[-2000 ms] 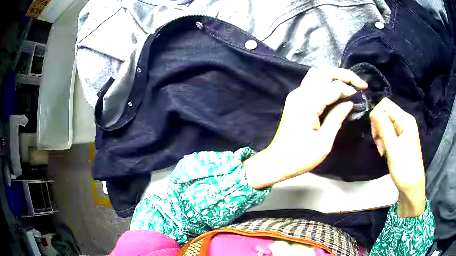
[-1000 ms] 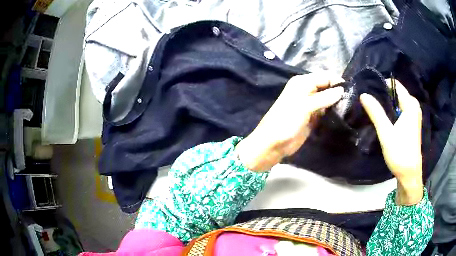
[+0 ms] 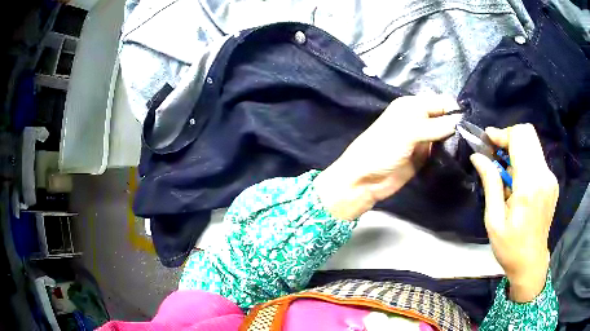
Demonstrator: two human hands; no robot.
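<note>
A dark navy denim garment (image 3: 278, 123) lies across the pale table, with its paler grey-blue inside (image 3: 414, 48) showing at the top. Round metal buttons (image 3: 299, 37) sit on its dark edge band. My left hand (image 3: 394, 152) pinches a small dark edge of the garment between thumb and fingers. My right hand (image 3: 521, 200) holds thread snips (image 3: 482, 145) with a blue handle. The blades point left, with their tips at the pinched edge beside my left fingertips. Whether the blades touch the cloth or a thread cannot be told.
A pale tray or board (image 3: 90, 97) stands at the left. Shelves or racks (image 3: 55, 233) line the far left over a grey floor with a yellow line. More grey-blue denim (image 3: 572, 258) lies at the right edge. The table's pale front edge (image 3: 401, 245) shows near my body.
The snips, edge-on in my right hand a second ago, now show with blades pointing at my left fingertips. My left hand keeps its pinch. The garment appears slightly further right in view.
</note>
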